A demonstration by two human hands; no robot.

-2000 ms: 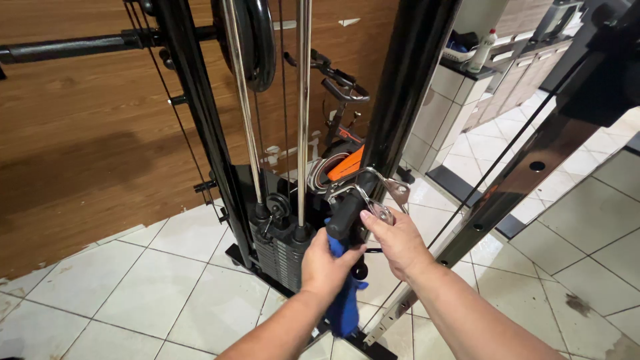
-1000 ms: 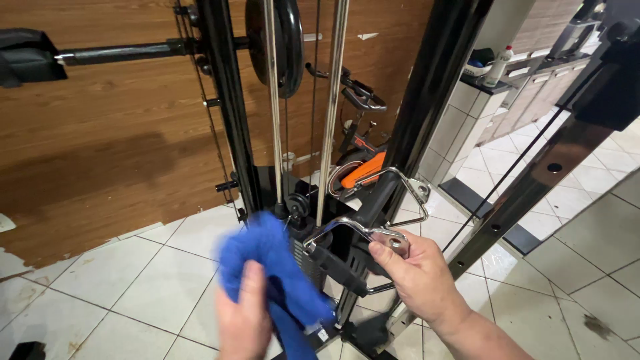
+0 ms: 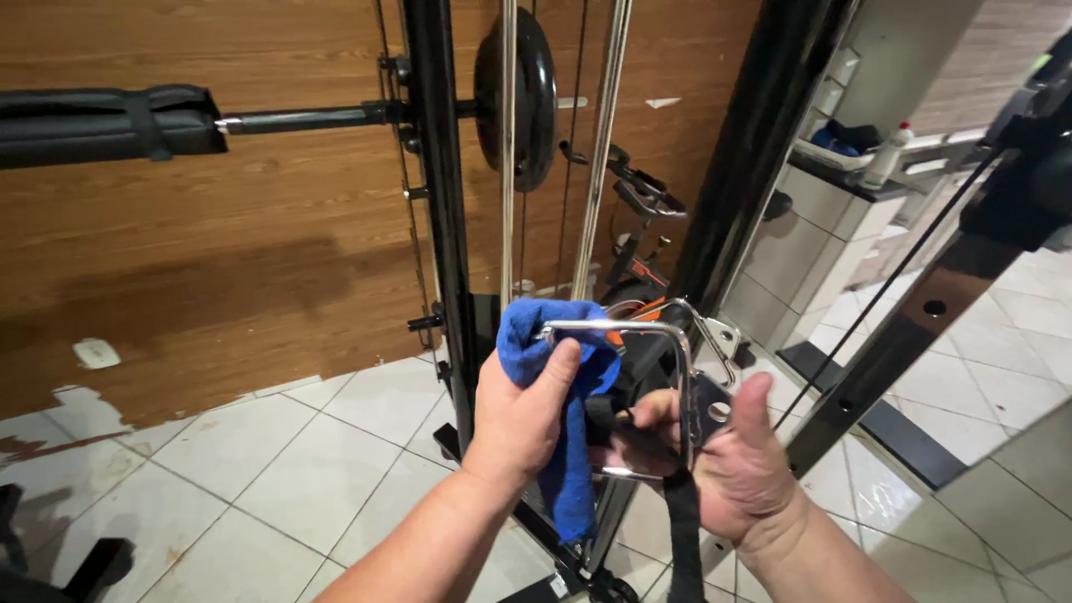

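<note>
A blue cloth (image 3: 574,435) is gripped in my left hand (image 3: 519,414), which presses it around the end of a chrome cable-machine handle (image 3: 682,352). My right hand (image 3: 741,469) is at the handle's right side, thumb raised and the other fingers behind the metal, supporting it. A black strap (image 3: 682,519) hangs down between my hands from the handle area. Just behind, a second chrome handle (image 3: 724,335) with a holed plate shows beside the machine's black frame. The cloth hides the wrapped end of the front handle.
The black machine upright (image 3: 440,167), chrome guide rods (image 3: 599,151) and a weight plate (image 3: 515,100) stand ahead. A padded barbell (image 3: 167,121) extends left. An exercise bike (image 3: 641,251) is behind, a slanted black beam (image 3: 904,335) at right, and a bottle (image 3: 886,159) on a counter.
The blue cloth, held loose at the left a second ago, is now around the handle's end. My right hand has shifted from pinching the handle's top to its side. The black strap has come into view.
</note>
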